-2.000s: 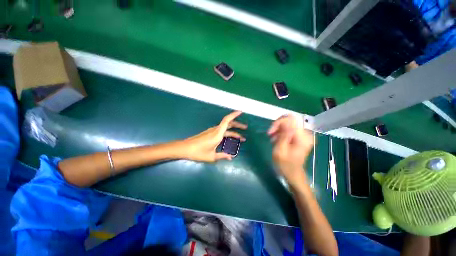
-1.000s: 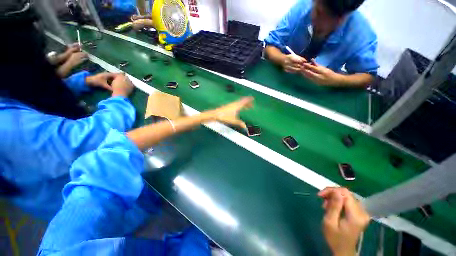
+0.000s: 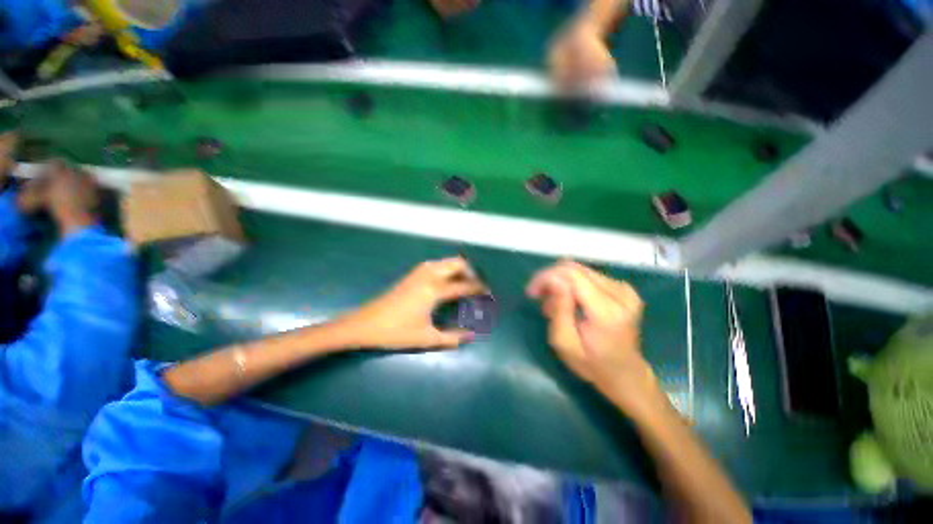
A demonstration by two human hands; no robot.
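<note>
My left hand (image 3: 425, 309) grips a small dark square smartwatch unit (image 3: 477, 315) by its edges, between thumb and fingers. The unit is at the bench top, its broad face up; blur hides whether it touches the surface. My right hand (image 3: 593, 315) is just right of the unit, apart from it, with thumb and fingertips pinched together. The thin needle-like tool seen in these fingers a second ago is lost in the blur.
Watch units (image 3: 672, 209) lie on the green conveyor belt (image 3: 307, 133) beyond the white rail (image 3: 358, 208). A cardboard box (image 3: 174, 208) and plastic bag (image 3: 172, 303) are left. Tweezers (image 3: 741, 358), a smartphone (image 3: 806, 353) and a green fan (image 3: 905, 399) are right. Another worker's hand (image 3: 581, 59) is across the belt.
The view has swung back down to the bench. My left hand has come back from over the belt and now holds a unit. My right hand is now beside it.
</note>
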